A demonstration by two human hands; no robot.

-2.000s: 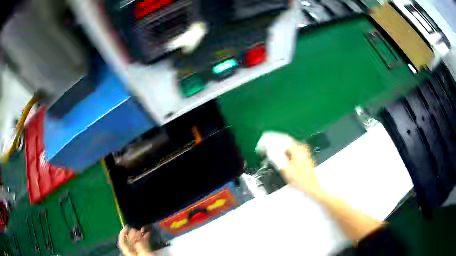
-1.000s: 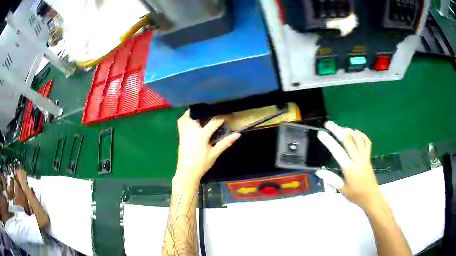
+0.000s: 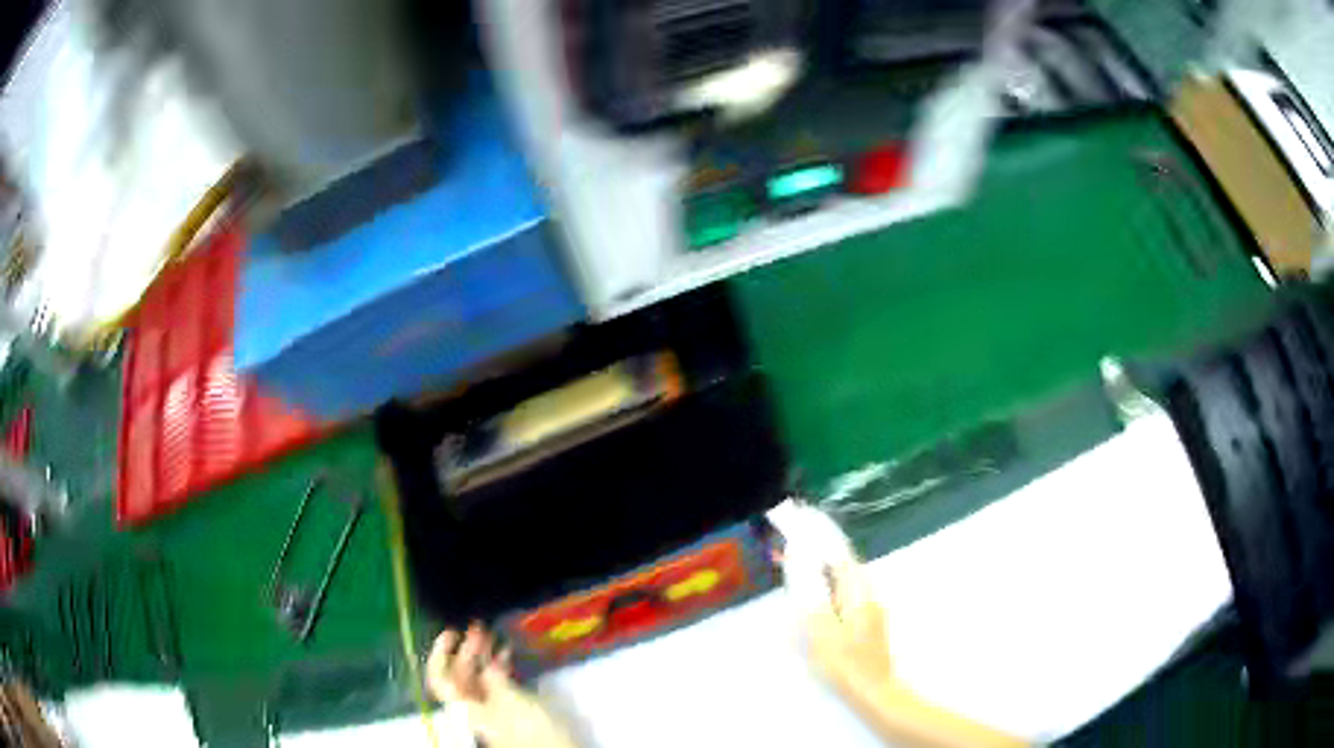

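Observation:
The picture is blurred. The black sliding tray lies in front of the blue press head, with the gold-tan press fixture on it. A dark rim shows around the fixture; I cannot tell whether a case sits in it. My left hand is at the left end of the red-and-yellow arrow panel, fingers curled. My right hand, with white finger cots, is at the panel's right end. No case shows in either hand. The fingertips are too blurred to tell what they touch.
A grey control box stands right of the press head. A red plastic tray is at left. A case frame lies on the green bench. White paper lines the front edge. A black ribbed tray is at far right.
Both hands have left the fixture area for the two ends of the arrow panel. The phone case parts seen at my hands no longer show there. The camera view has turned and tilted.

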